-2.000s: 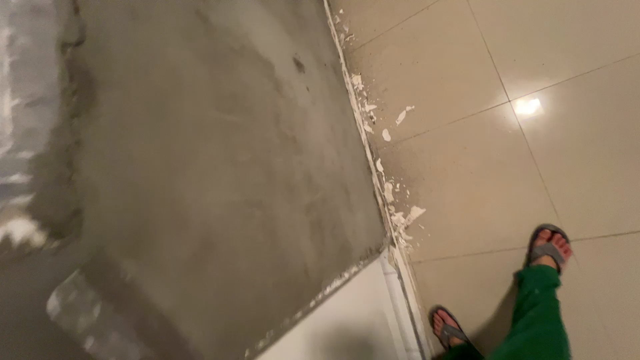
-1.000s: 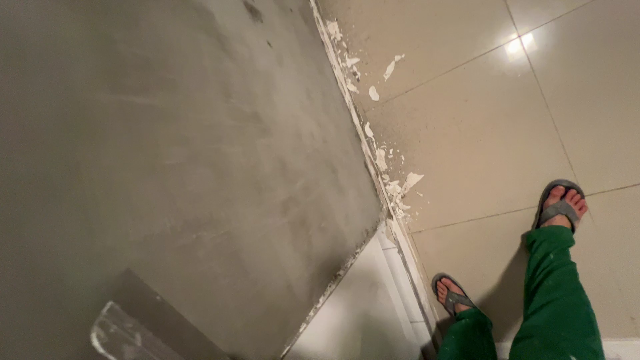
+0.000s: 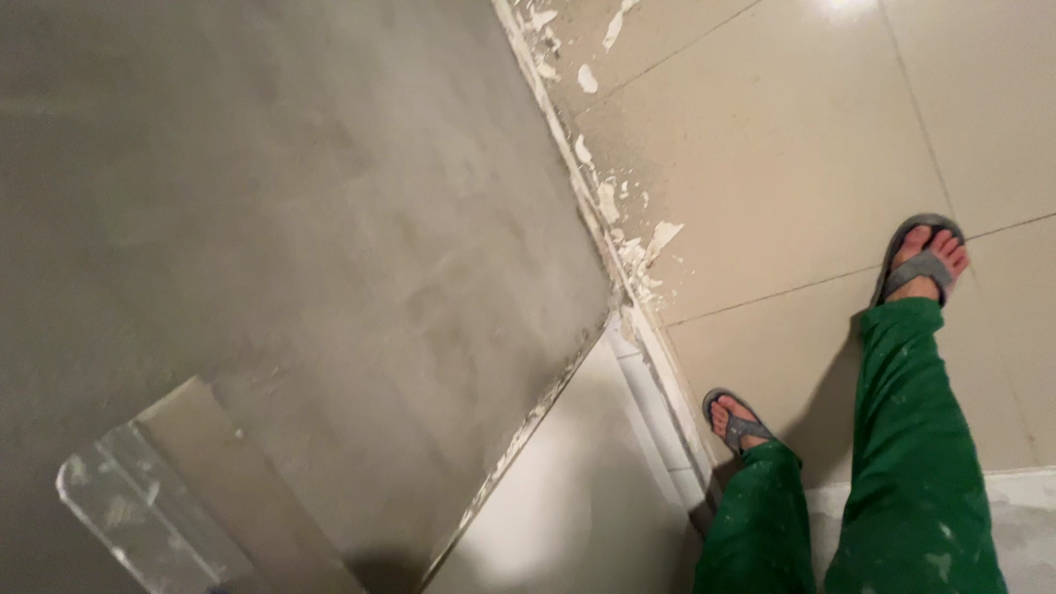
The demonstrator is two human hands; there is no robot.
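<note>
A wide flat-bladed plastering tool, likely a skimming blade or taping knife (image 3: 190, 495), lies against the grey plastered wall (image 3: 371, 206) at the lower left. Its back part is smeared with plaster, and its lower end runs out of the frame. Neither my left hand nor my right hand shows, so what each one holds is hidden. Damp-looking darker patches mark the wall's grey coat. A rough edge (image 3: 528, 429) separates this coat from a smooth white surface (image 3: 561, 470) below.
Flakes of dry plaster or paint (image 3: 639, 256) lie on the beige floor tiles (image 3: 767, 165) along the wall's foot. My feet in grey flip-flops (image 3: 920, 264) and my green trousers (image 3: 907, 445) are at the right. A pale strip (image 3: 1015, 511) crosses the lower right.
The bladed tool stays at the lower left, with more of it showing than one second ago. The whitish patch seen at the far left two seconds ago is out of view.
</note>
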